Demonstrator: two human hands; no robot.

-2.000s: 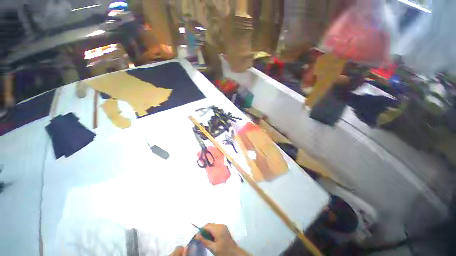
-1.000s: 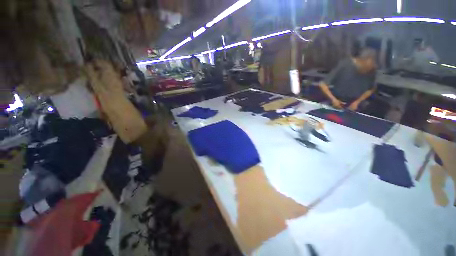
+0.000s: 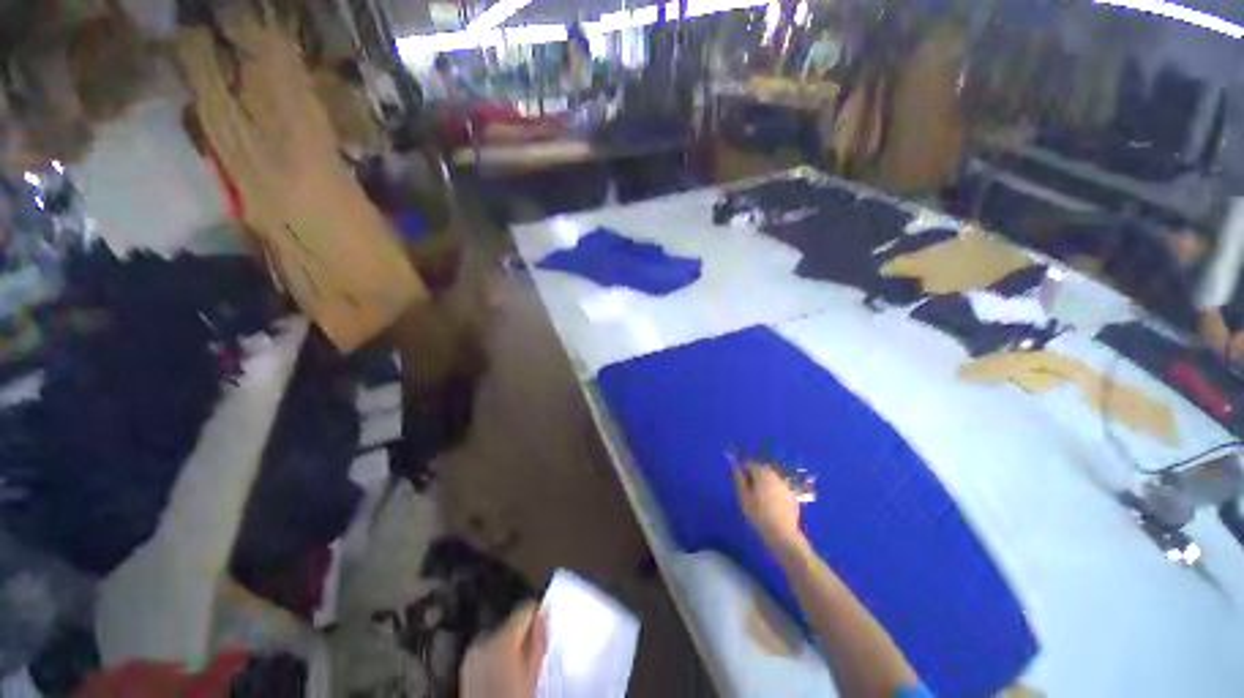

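Observation:
A large royal-blue fabric piece [image 3: 873, 505] with one curved edge lies on the white table [image 3: 709, 600]. My right hand [image 3: 772, 507] is over its middle, fingertips pointing away from me. A small dark and shiny item [image 3: 805, 483], too blurred to name, is beside the fingers; whether the hand grips anything is unclear. My left hand [image 3: 502, 665], cut off by the bottom edge, holds a white folded paper [image 3: 589, 641] beside the table's left edge.
A smaller blue piece [image 3: 622, 261] lies farther up the table. Dark fabric [image 3: 832, 243], tan card patterns [image 3: 955, 263] and a machine with a cord [image 3: 1171, 505] are beyond and right. A person's hand [image 3: 1214, 331] shows at the right edge. Dark scraps [image 3: 471, 586] litter the left floor.
The view has come closer to the large blue piece. My hands, out of view one second ago, now show, the right over the fabric and the left with the paper.

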